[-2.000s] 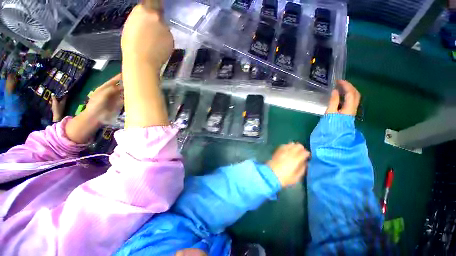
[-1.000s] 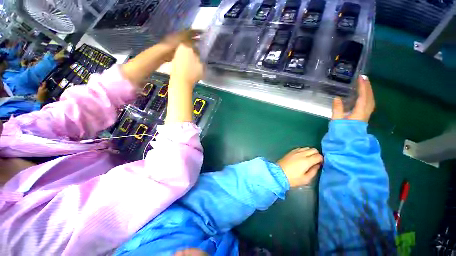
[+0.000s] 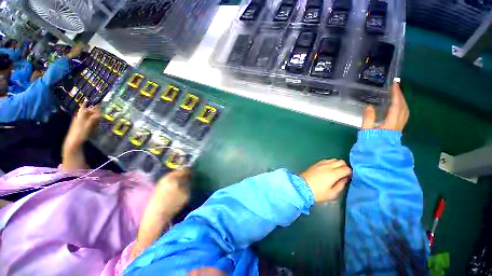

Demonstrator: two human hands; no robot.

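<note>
A stack of clear blister trays (image 3: 259,73) holding black bar phones (image 3: 376,66) stands on the white ledge. The phones lie with their rear sides up, and two pockets at the lower left look empty of a black phone. My right hand (image 3: 385,110) is at the stack's front right corner, thumb and fingers apart on either side of it. My left hand (image 3: 327,179) rests on the green bench, fingers loosely curled, with nothing visible in it.
A person in pink holds a clear tray (image 3: 220,108) of yellow-framed phones at the left. A cloudy tray stack (image 3: 183,40) stands behind. A red pen (image 3: 438,209), a green piece (image 3: 438,263) and a metal bracket (image 3: 466,161) are at the right.
The person in pink has drawn both hands back from the ledge to the tray of yellow-framed phones, which now shows fully. The stack's top tray lies straighter. My hands have hardly moved.
</note>
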